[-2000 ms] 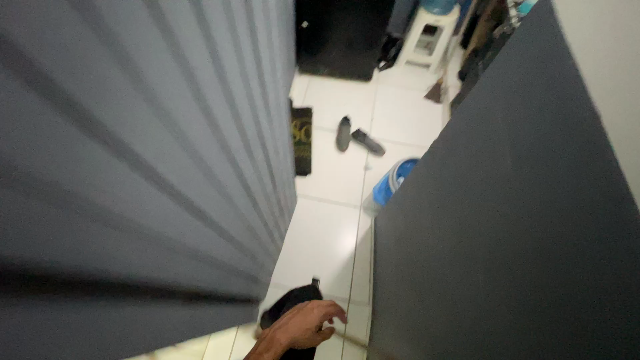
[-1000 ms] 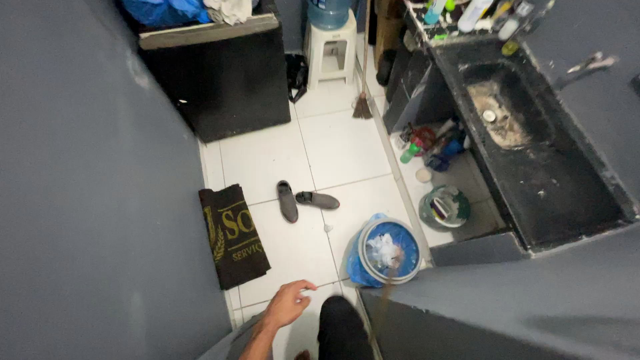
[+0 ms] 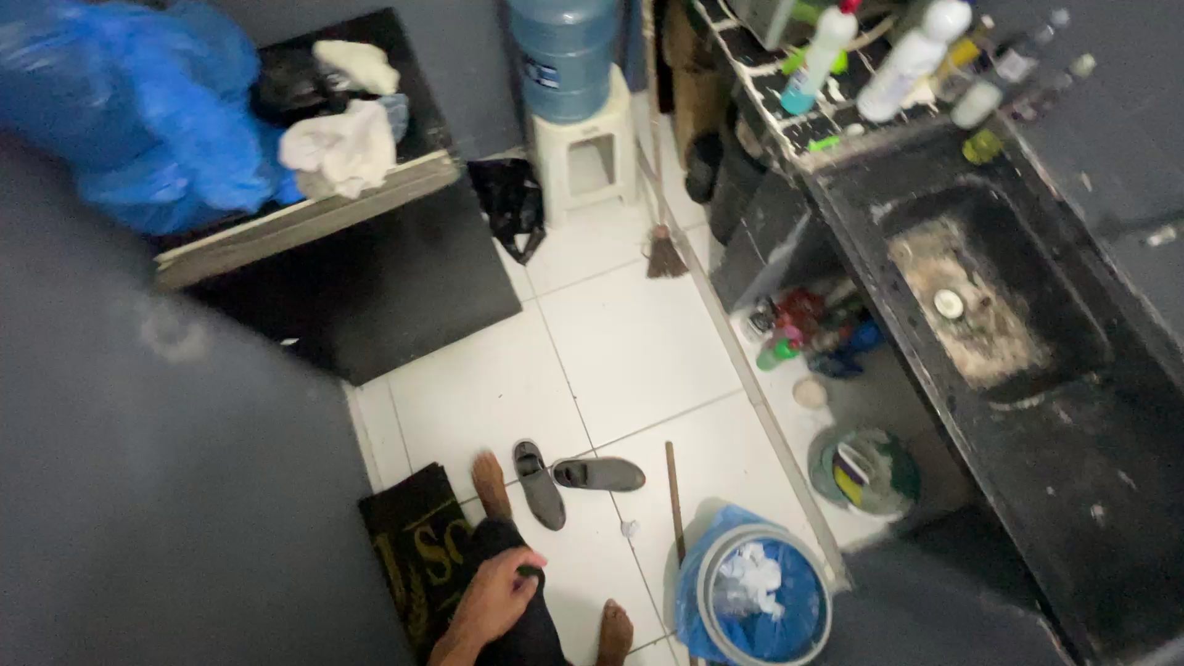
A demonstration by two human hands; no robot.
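Observation:
My left hand (image 3: 499,587) is low in the view, over a dark trouser leg, with its fingers curled. Whether anything is between them is unclear. My right hand is out of view. Two bare feet show on the white tiles, one beside a pair of grey slip-on shoes (image 3: 601,474), the other nearer the bottom edge. A thin wooden stick (image 3: 675,499) runs along the left side of a round bin (image 3: 710,592) lined with a blue bag and holding white waste; the stick's lower end is cut off by the frame.
A dark mat (image 3: 407,546) with lettering lies by the left wall. Ahead stand a black cabinet (image 3: 370,277) bearing blue bags, a white stool (image 3: 583,166) with a water jug, and a short broom (image 3: 664,254). At right, a black sink counter (image 3: 1064,444) stands above a bucket (image 3: 865,472).
The view has moved forward and shows more of the room. A bare foot is now beside the shoes. The stick, across the bin's front a second ago, is now at its left side.

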